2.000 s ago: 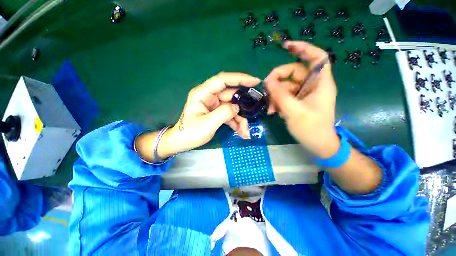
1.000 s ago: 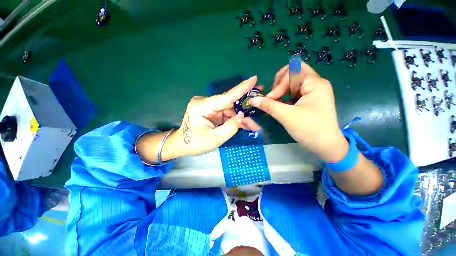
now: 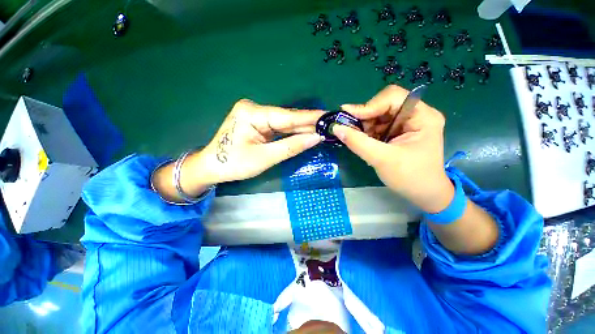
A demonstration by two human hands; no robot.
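A round, shiny black part point(image 3: 338, 124) is held between both hands above the blue perforated strip point(image 3: 319, 212). My left hand point(image 3: 244, 140) pinches its left edge between thumb and fingers. My right hand point(image 3: 404, 143) holds its right side, with the thumb on its face. Tweezers point(image 3: 406, 111) lie in my right hand, pointing up and right; their lower end is hidden by the fingers. Small black assemblies point(image 3: 396, 39) stand in loose rows on the green mat point(image 3: 196, 59).
A white sheet point(image 3: 558, 186) at right bears more black assemblies. A white box with a dark knob point(image 3: 49, 169) stands at left beside a dark blue pad point(image 3: 91, 121). A white padded bar point(image 3: 251, 218) edges the bench. A small dark part point(image 3: 120, 25) lies upper left.
Over the two seconds, a black assembly near my right fingertips has come to rest among the rows. My left fingers have straightened, and both hands have closed in on the round part.
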